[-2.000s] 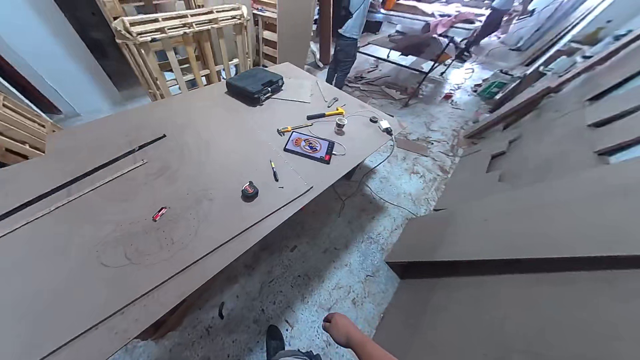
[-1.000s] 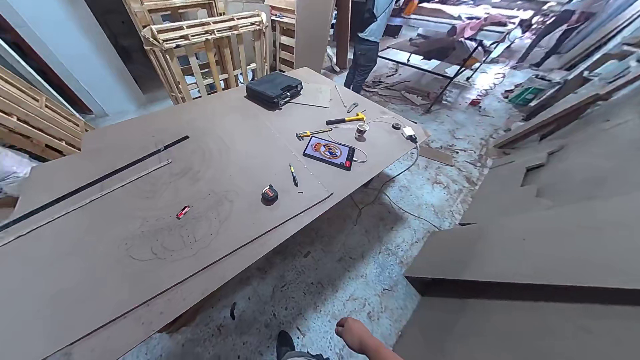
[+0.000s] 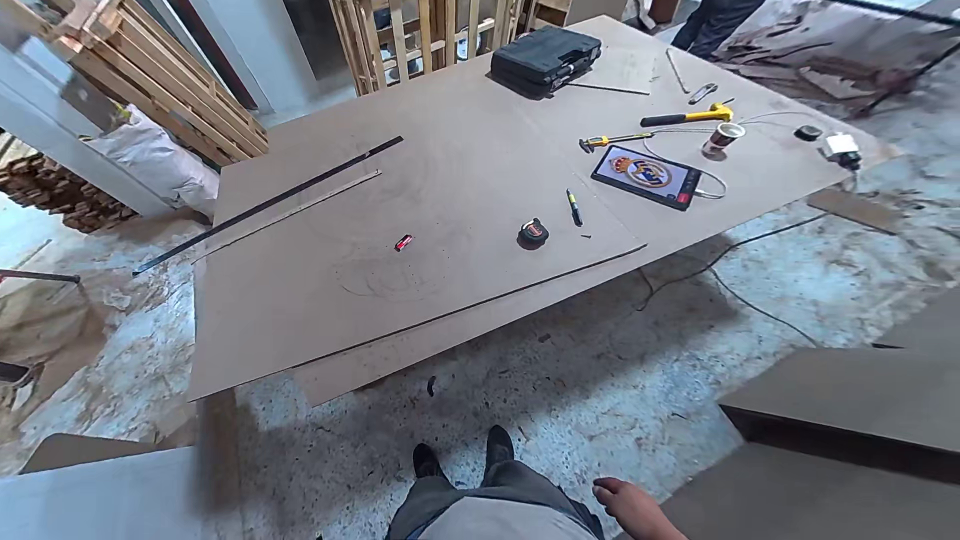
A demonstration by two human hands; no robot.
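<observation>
My right hand (image 3: 628, 507) hangs at the lower right beside my thigh, touching nothing; its fingers are loosely curled and seem empty. The left hand is out of view. Before me a large brown board (image 3: 480, 270) bears a tape measure (image 3: 533, 234), a marker pen (image 3: 574, 208), a small red object (image 3: 403, 242), a tablet showing a crest (image 3: 646, 175), a caliper (image 3: 615, 141), a yellow-and-black hammer (image 3: 686, 115), a cup (image 3: 725, 139) and a folding tool (image 3: 703, 93). A black tool case (image 3: 546, 60) lies at the far edge, a long dark straightedge (image 3: 277, 201) at the left.
A charger (image 3: 841, 150) sits at the board's right corner, its cable trailing to the floor. Stacked boards (image 3: 847, 405) stand at the lower right. Wooden frames (image 3: 157, 82) and a white sack (image 3: 161, 161) are at the back left. A person's legs (image 3: 716, 26) show beyond the table.
The view has swung left and down, so both my feet and more of the table's left end now show. My right hand stays low at my side.
</observation>
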